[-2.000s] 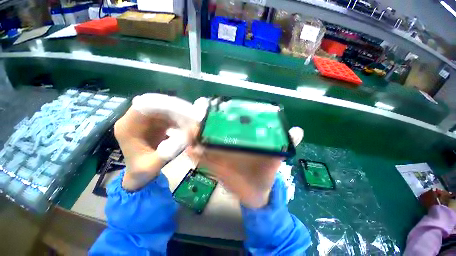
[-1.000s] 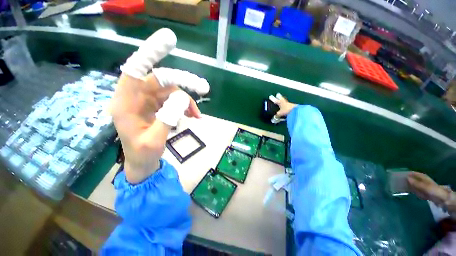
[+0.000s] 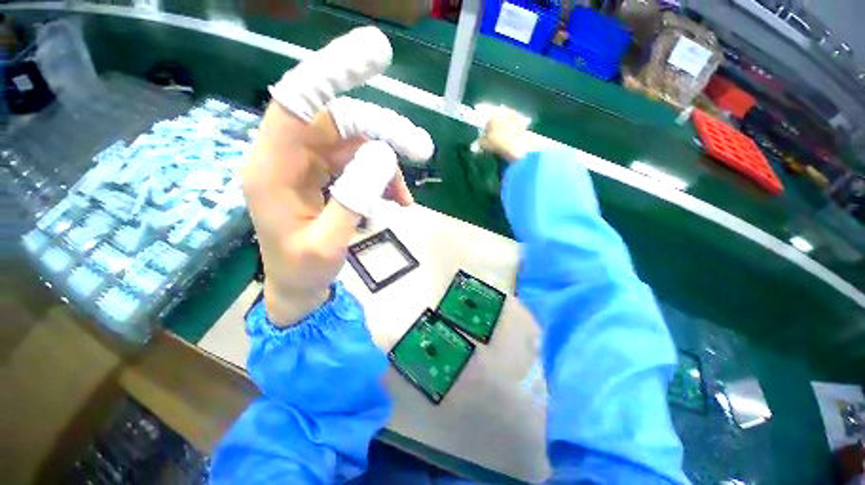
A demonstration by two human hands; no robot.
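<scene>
My left hand point(image 3: 313, 180) is raised over the left of the cream work board point(image 3: 493, 398), white cots on its fingers, fingers apart and nothing visible in it. My right hand point(image 3: 503, 133) is blurred, reaching over the green belt to the pale rail; whether it holds anything is unclear. A black plastic frame point(image 3: 382, 259) lies on the work board, right of my left wrist. Two black-edged green circuit boards point(image 3: 471, 305) lie beside each other, the nearer one lower left point(image 3: 432, 352). My right sleeve covers part of the work board.
A clear tray heaped with pale strips point(image 3: 142, 223) is at left, above a brown carton point(image 3: 142, 388). At right, a green board point(image 3: 687, 382) and a silver-grey panel point(image 3: 746, 403) lie on clear plastic. Blue bins point(image 3: 593, 43) and a red tray point(image 3: 737, 152) stand behind the rail.
My right hand has moved farther up from the black unit towards the rail. Two upper green boards no longer show on the work board. Another person's hand has released the silver-grey panel and left view.
</scene>
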